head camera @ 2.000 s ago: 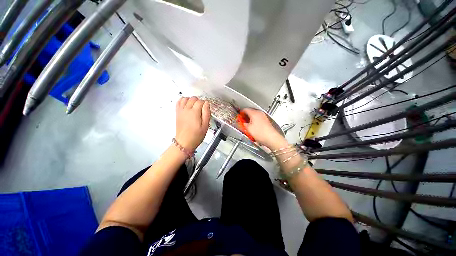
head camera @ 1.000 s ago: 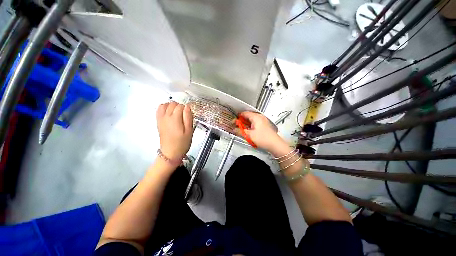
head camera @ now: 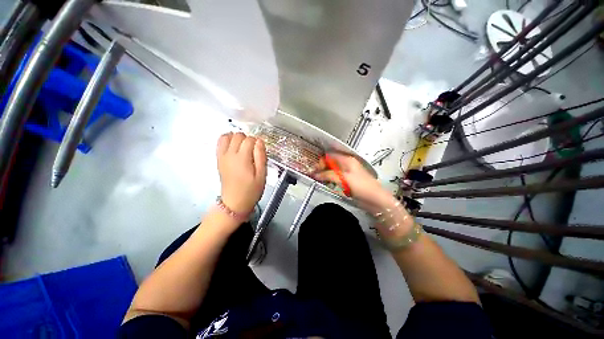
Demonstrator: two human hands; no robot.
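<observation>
A pale grey take-up reel (head camera: pixel 363 163) with copper-looking wound wire (head camera: pixel 291 149) between its discs sits low in front of me. My left hand (head camera: pixel 242 169) lies at the left side of the reel, its fingers bent at the disc edge; what is under the fingers is hidden. My right hand (head camera: pixel 354 180) holds red-orange scissors (head camera: pixel 338 173) at the right part of the winding; the hand is slightly blurred and the blades cannot be made out. The silver reel shaft (head camera: pixel 270 215) and a thinner winding pin (head camera: pixel 302 210) point towards me.
A large grey housing (head camera: pixel 324 59) marked "5" stands behind the reel. Big silver winding arms (head camera: pixel 88 112) and a blue plastic stool (head camera: pixel 106 99) are at upper left. A blue bin (head camera: pixel 73 301) is at lower left. Long dark guide rods (head camera: pixel 510 189) fill the right.
Against one second ago, the whole view has shifted and the reel and hands appear a little further right. My right hand has turned slightly with the scissors still in it. My left hand stays at the disc edge.
</observation>
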